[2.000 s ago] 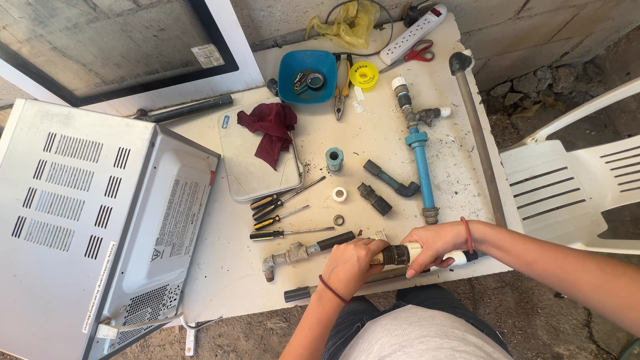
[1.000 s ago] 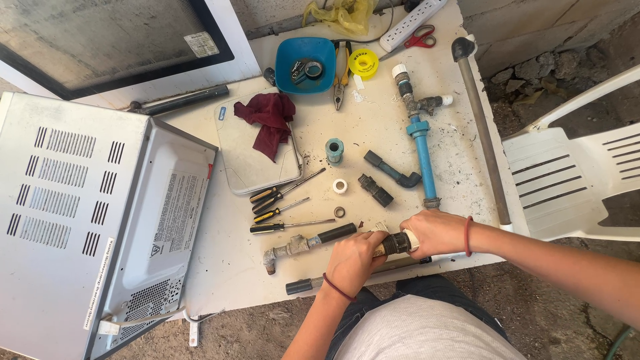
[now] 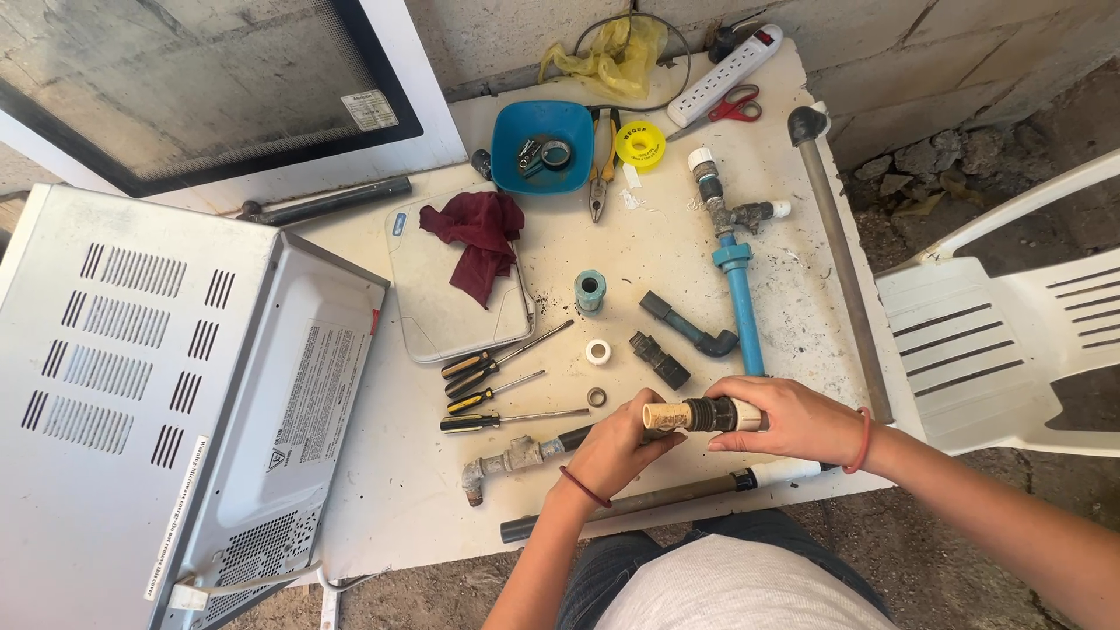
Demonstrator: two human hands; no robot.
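My right hand (image 3: 783, 422) grips the white end of a pipe fitting (image 3: 709, 414) with a black threaded middle and a tan open end pointing left. Behind the tan end, my left hand (image 3: 617, 444) has its fingers curled near or around a dark pipe; what it grips is partly hidden. A pipe with a metal tee and elbow (image 3: 518, 457) runs left from that hand. Just beyond lie a black coupling (image 3: 659, 360), a white ring (image 3: 598, 352), a metal ring (image 3: 597, 397), a blue-green fitting (image 3: 591, 291) and an elbow pipe (image 3: 691, 325).
Several screwdrivers (image 3: 472, 423) lie left of my hands, below a maroon cloth (image 3: 479, 236). A blue bowl (image 3: 542, 131), pliers (image 3: 604, 166) and thread tape (image 3: 640, 144) are farther back. A blue pipe assembly (image 3: 742, 297) stands right; a microwave casing (image 3: 131, 350) borders the left, a white chair (image 3: 962, 350) the right.
The fitting's tan open end now shows at my left hand, where my fingers covered that end a second ago. My right hand has shifted slightly on the white part.
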